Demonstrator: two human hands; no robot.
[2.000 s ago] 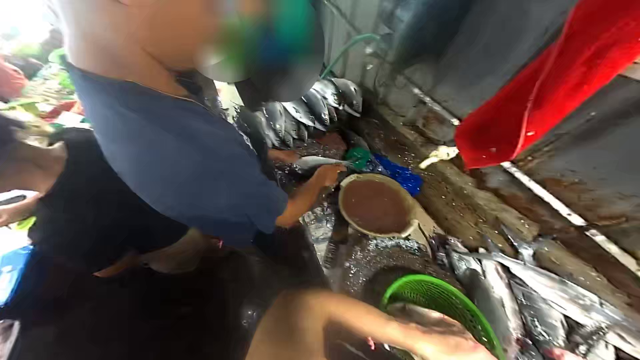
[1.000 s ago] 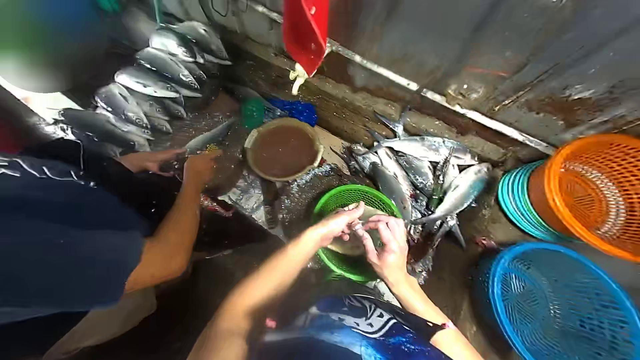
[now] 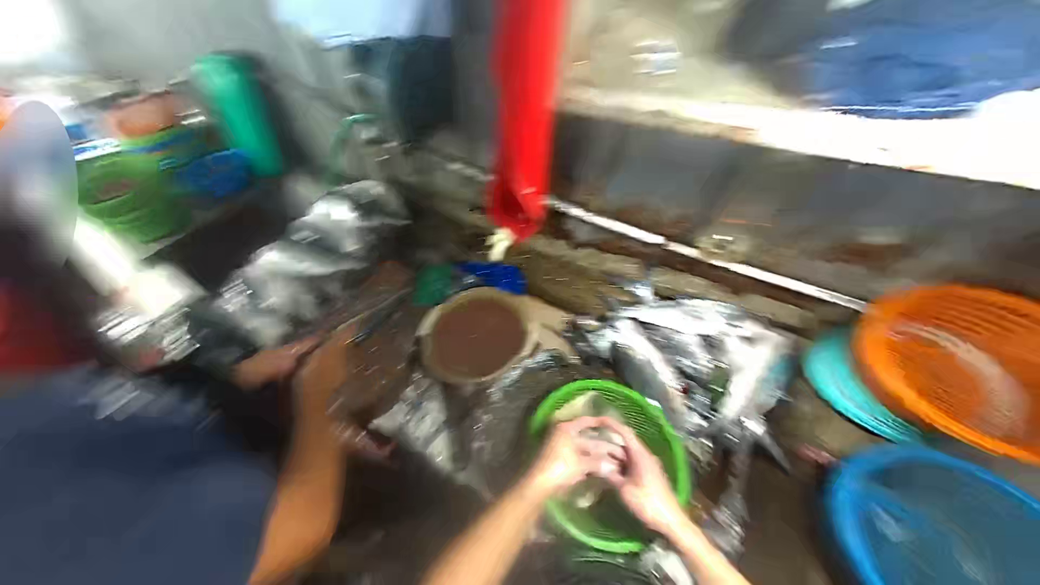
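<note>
Both of my hands meet over a green plastic basket (image 3: 676, 455) at the lower centre. My left hand (image 3: 569, 457) and my right hand (image 3: 643, 479) close around a small pale, greyish thing (image 3: 603, 439), too blurred to name. Below them a pale, wet mass (image 3: 587, 492) shows inside the basket; my hands partly cover it. A heap of silvery fish (image 3: 691, 349) lies beside the basket, up and to the right. Left of and above it stands a round basin of brownish liquid (image 3: 477, 335).
A co-worker's arms (image 3: 313, 455) reach in at the left, beside more silvery fish (image 3: 305, 260). An orange basket (image 3: 959, 374), a teal basket (image 3: 845, 390) and a blue basket (image 3: 934, 520) stand at the right. A red cloth-like thing (image 3: 526, 114) hangs near the wall.
Two seconds ago one forearm of mine reached toward the green basket and fish; since one second ago both hands are together over the basket. The view has swung widely.
</note>
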